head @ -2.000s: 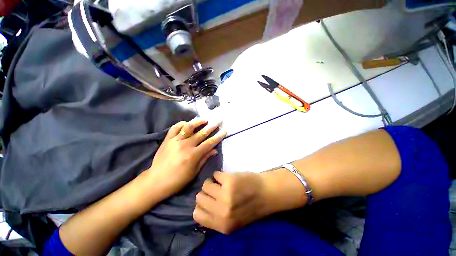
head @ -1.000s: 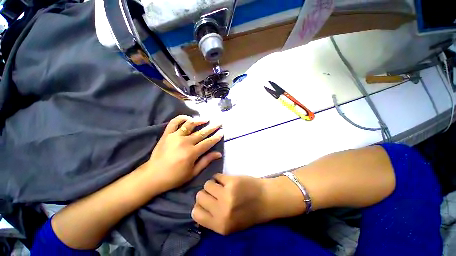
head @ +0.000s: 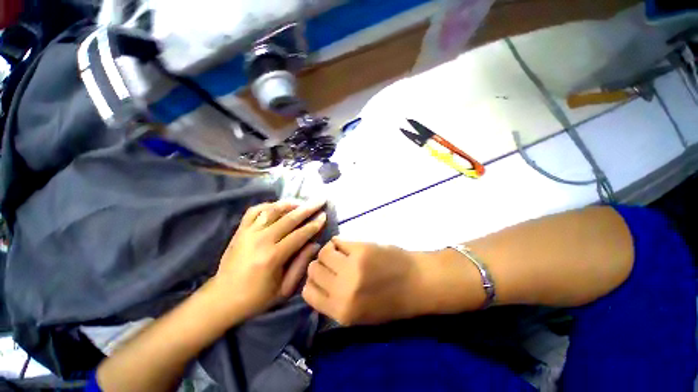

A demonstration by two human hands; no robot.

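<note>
The dark grey garment lies left of and below the needle area and hangs over my lap. My left hand lies flat on it with fingers spread slightly, just below the presser foot area of the sewing machine. My right hand is closed on the garment's right edge, close beside my left fingertips. The edge inside its fingers is hidden. A zipper-like strip shows on the garment below my hands. The image is somewhat blurred.
Thread snips with an orange and yellow handle lie on the white table right of the needle. A grey cord runs across the table farther right, near a yellow-brown handled tool.
My right hand has moved up, closer to my left hand. My left hand has shifted slightly down and left in the picture. The camera view has shifted too.
</note>
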